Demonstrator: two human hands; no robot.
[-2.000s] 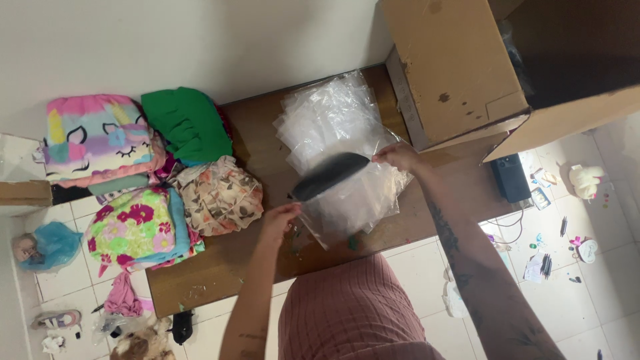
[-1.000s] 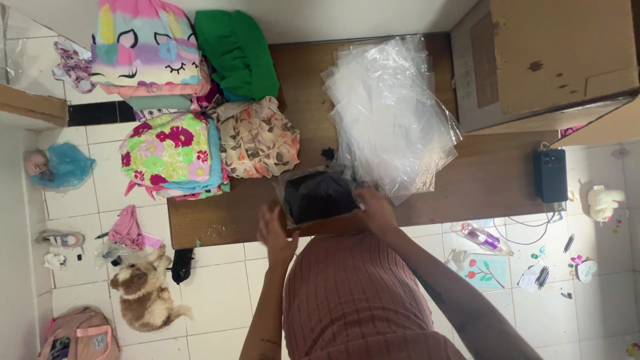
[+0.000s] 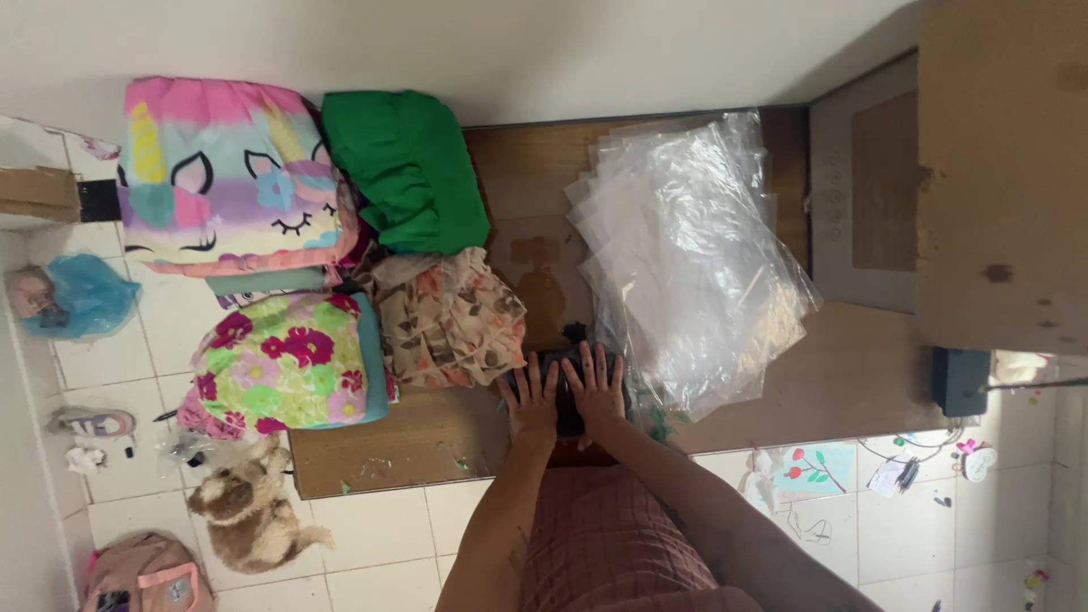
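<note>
My left hand (image 3: 532, 398) and my right hand (image 3: 595, 389) lie palms down, side by side, on a dark folded item in clear plastic (image 3: 571, 418) at the near edge of the wooden table. Fingers point away from me, and neither hand grips anything. Just right of them is a fanned stack of clear plastic bags (image 3: 688, 263). To the left sit folded fabrics: a ruffled beige floral one (image 3: 455, 319), a green one (image 3: 408, 170), a unicorn print (image 3: 238, 178) and a bright flowered one (image 3: 285, 361).
A large cardboard box (image 3: 1003, 187) stands at the right, with a dark blue box-shaped object (image 3: 960, 382) near it. On the tiled floor lie a fluffy brown and white toy or animal (image 3: 246, 510), a pink backpack (image 3: 149, 574) and a blue plastic bag (image 3: 89, 293).
The dark item was held up over the clear bags, then brought to the table's near edge. My hands have let go of its sides and now press flat on top.
</note>
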